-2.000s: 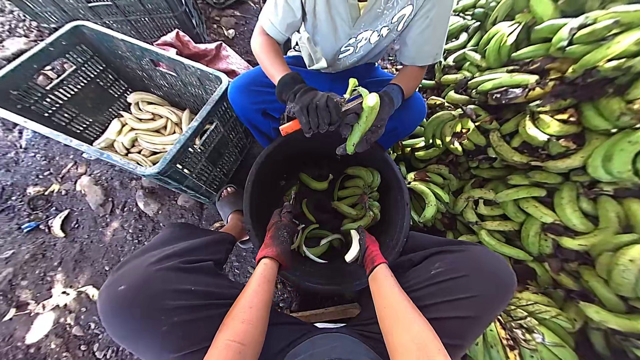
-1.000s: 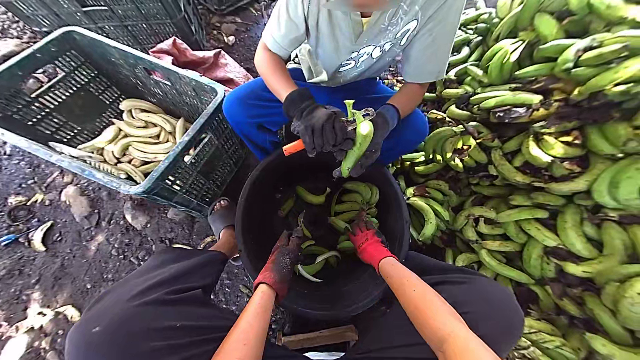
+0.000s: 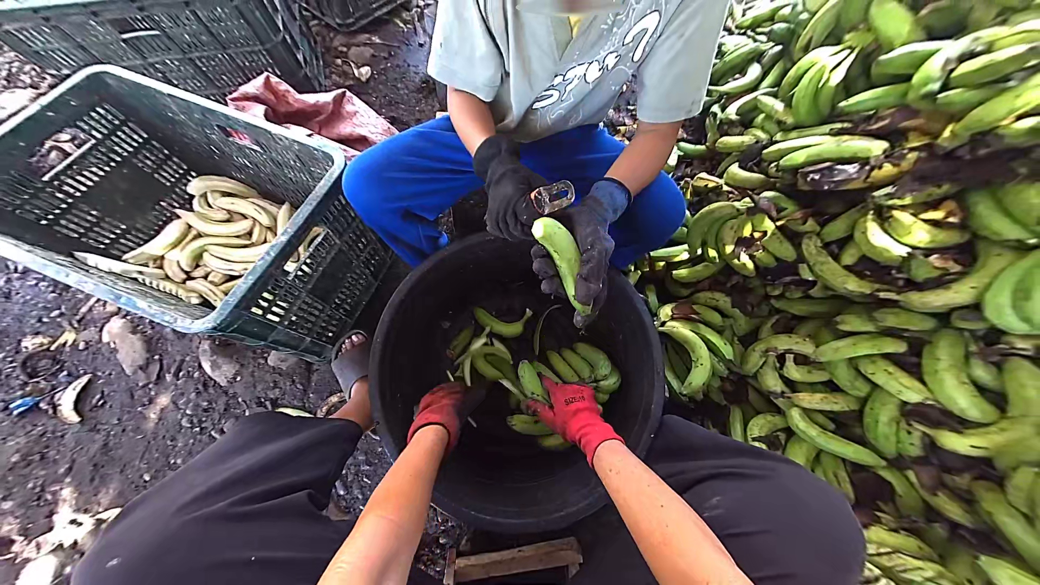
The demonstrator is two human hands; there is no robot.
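A round black plastic tub (image 3: 520,496) stands between my knees, with green bananas (image 3: 581,363) and strips of peel inside. My right hand (image 3: 571,413), in a red glove, has its fingers on a green banana (image 3: 531,380) in the tub. At the tub's left side is my left hand (image 3: 443,408), gloved in red with dark fingers; its fingertips are hidden against the dark interior, so what it holds cannot be told. Across the tub, a co-worker's dark-gloved hands hold a green banana (image 3: 561,253) and a peeler (image 3: 552,197) above the rim.
At left a green plastic crate (image 3: 268,296) holds peeled bananas (image 3: 223,236). A reddish cloth (image 3: 313,114) lies behind it. A large heap of green bananas (image 3: 861,345) fills the right side. A small piece of wood (image 3: 516,561) is below the tub.
My right hand has moved from the tub's right rim in to the bananas. Two seconds ago it held a pale peeled piece. The co-worker's banana has tipped the other way.
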